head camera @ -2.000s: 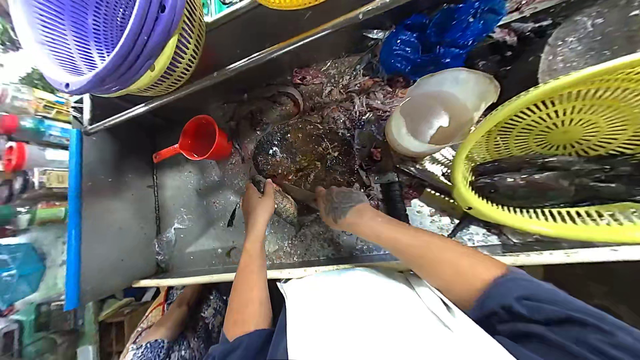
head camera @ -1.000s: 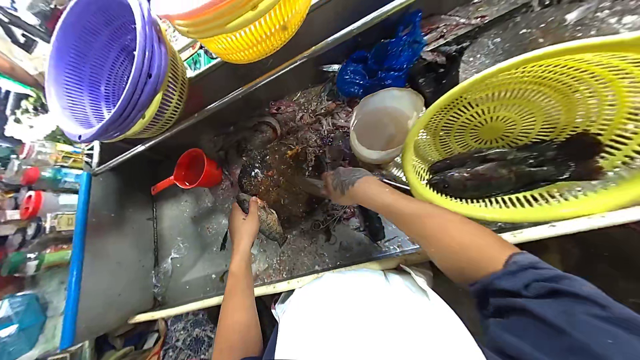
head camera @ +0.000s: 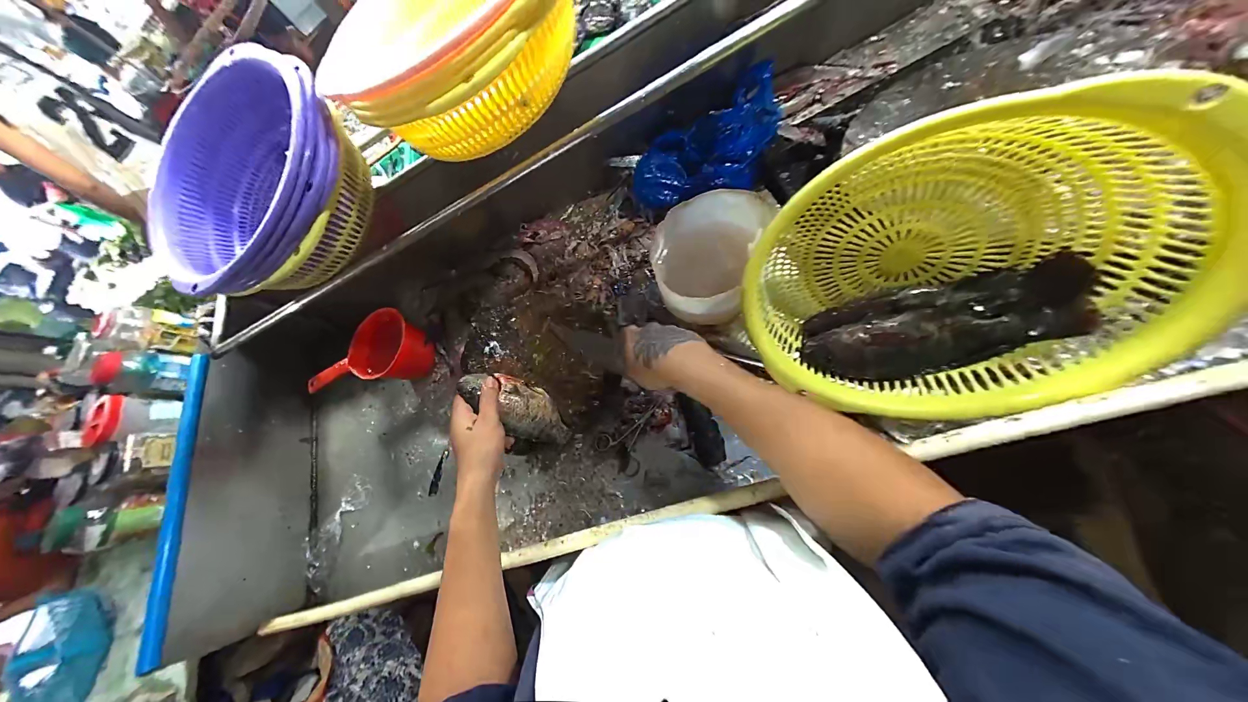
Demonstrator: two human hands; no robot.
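Observation:
My left hand holds a grey fish by its left end, thumb on top, at the near left edge of a wet, dirty chopping block. Reddish flesh shows on the fish's upper side. To the right, my right hand is closed on a dark knife, its blade pointing left over the block. The knife's handle is hidden in the fist. Fish scraps lie heaped beyond the block.
A red plastic dipper lies left in the metal trough. A whitish tub and a blue plastic bag are behind my right hand. A yellow basket holding dark fish stands right. Purple baskets and yellow baskets stand behind the rail.
My hands were close together at the block's near edge two seconds ago; now they are apart, the knife away from the fish. The view has shifted.

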